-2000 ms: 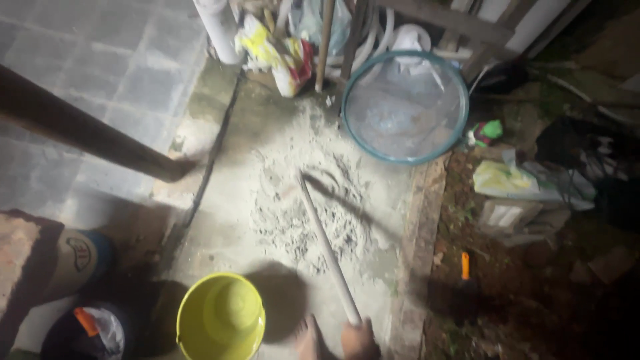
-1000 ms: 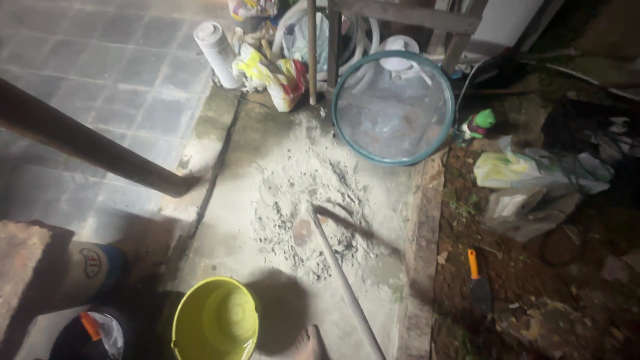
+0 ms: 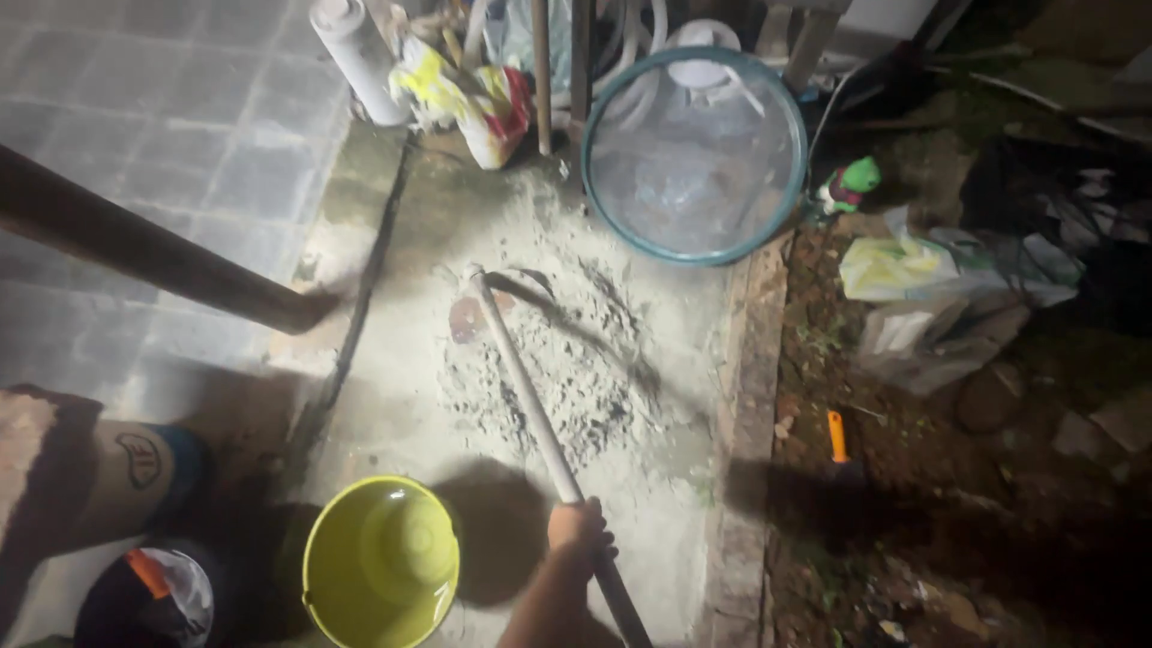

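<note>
My left hand (image 3: 580, 531), low in the middle of the head view, is closed around the long wooden handle (image 3: 531, 405) of what looks like a hoe. The handle slants from the bottom edge up to a head lying in a heap of grey, powdery mix (image 3: 576, 360) on the concrete. A reddish-brown patch, perhaps part of the blade (image 3: 468, 319), shows beside the head; the rest of it is hard to make out. My right hand is out of view. Left of my forearm stands a yellow-green bucket (image 3: 382, 567), whose contents I cannot make out.
A round sieve with a teal rim (image 3: 589, 171) stands beyond the heap. A dark post (image 3: 162, 243) juts in from the left. Near the lower left are a dark bucket (image 3: 210, 585) and a printed pail (image 3: 135, 459). An orange-handled tool (image 3: 838, 436) and plastic bags (image 3: 900, 270) lie on the soil.
The tool's head has moved farther away and left across the heap. My left hand, outside the frame one second ago, is now in view on the handle.
</note>
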